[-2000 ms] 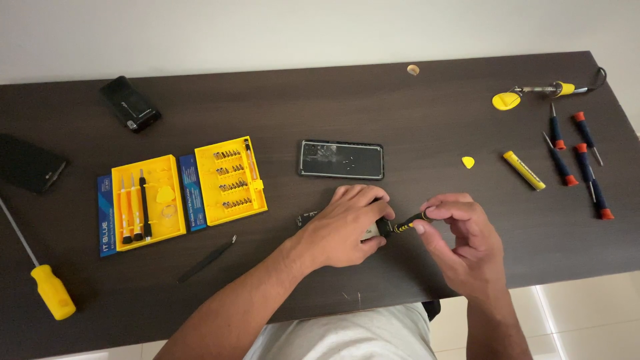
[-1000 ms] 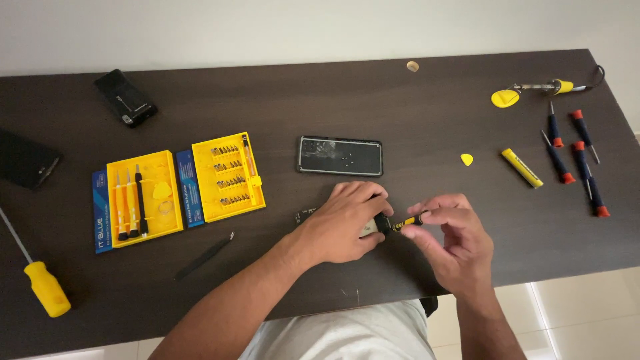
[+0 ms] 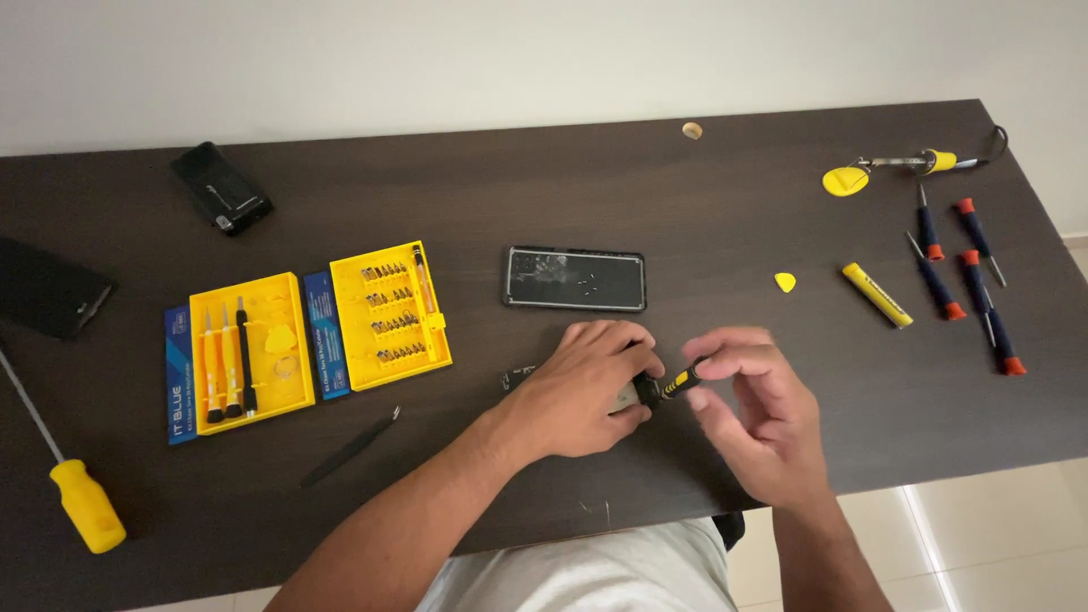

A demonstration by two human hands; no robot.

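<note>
My left hand (image 3: 591, 387) lies over a partly disassembled phone (image 3: 627, 398), holding it against the dark desk; most of the phone is hidden beneath it. A black and yellow precision screwdriver (image 3: 680, 382) meets the phone's right end, its tip hidden. Around the screwdriver's upper end are the fingers of my right hand (image 3: 756, 408), the index finger touching it and the thumb beside it. Just beyond my hands rests a phone back cover (image 3: 575, 279) with several tiny screws on it. Black tweezers (image 3: 350, 448) lie left of my left hand.
At left are a yellow bit case (image 3: 391, 314), a yellow tool tray (image 3: 252, 353), two dark phones (image 3: 221, 189) and a large yellow screwdriver (image 3: 87, 507). A yellow pick (image 3: 784, 281), a yellow tube (image 3: 877, 295), several small screwdrivers (image 3: 938, 277) and a soldering iron (image 3: 939, 161) lie at right.
The fingers of my right hand have shifted and spread more about the screwdriver. My left hand has stayed over the phone.
</note>
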